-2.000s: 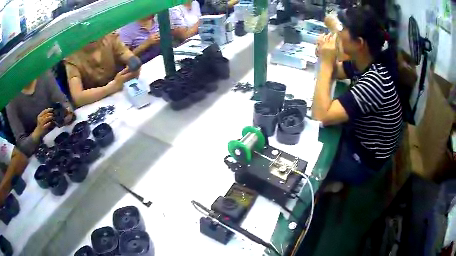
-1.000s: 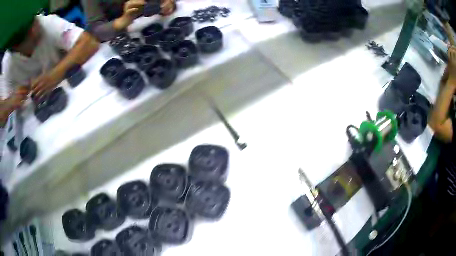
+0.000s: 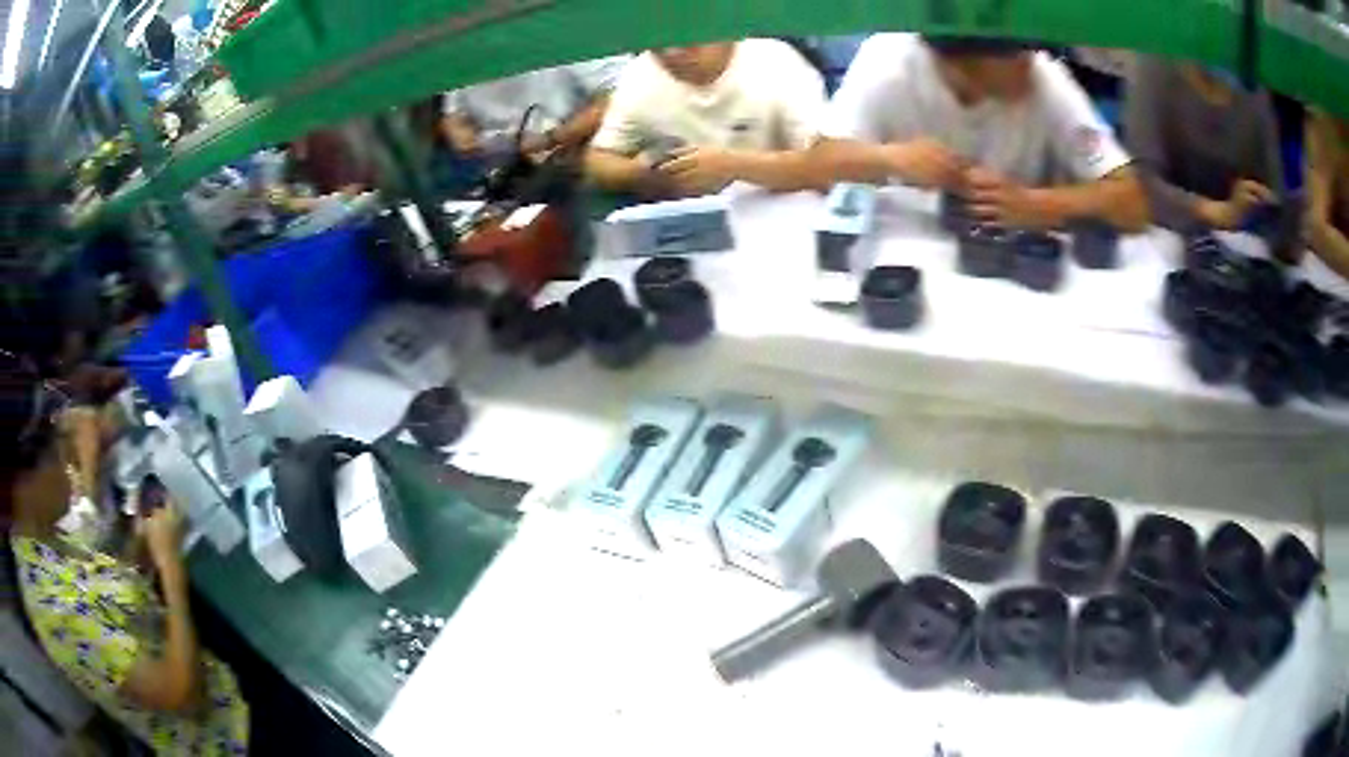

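Neither of my hands is in the picture. Black plastic housings (image 3: 1024,633) stand in two rows on the white tabletop at the right, open sides up. A grey hammer-shaped unit (image 3: 806,609) lies at the left end of the front row, its head close to the first housing and its handle pointing down left. Three pale blue-grey retail boxes (image 3: 795,496) with a black product picture lie side by side behind the unit. The picture is somewhat blurred.
A green frame bar (image 3: 592,74) crosses the top. People sit across the table, among more housings (image 3: 619,328) and boxes. At the left are upright cartons (image 3: 370,521), a blue bin (image 3: 296,318), a pile of small parts (image 3: 404,639) and a person in a yellow patterned top (image 3: 119,636).
The view has swung left. The solder spool and dark pointed tool have left the picture; the grey unit, full retail boxes and left end of the table have come into it.
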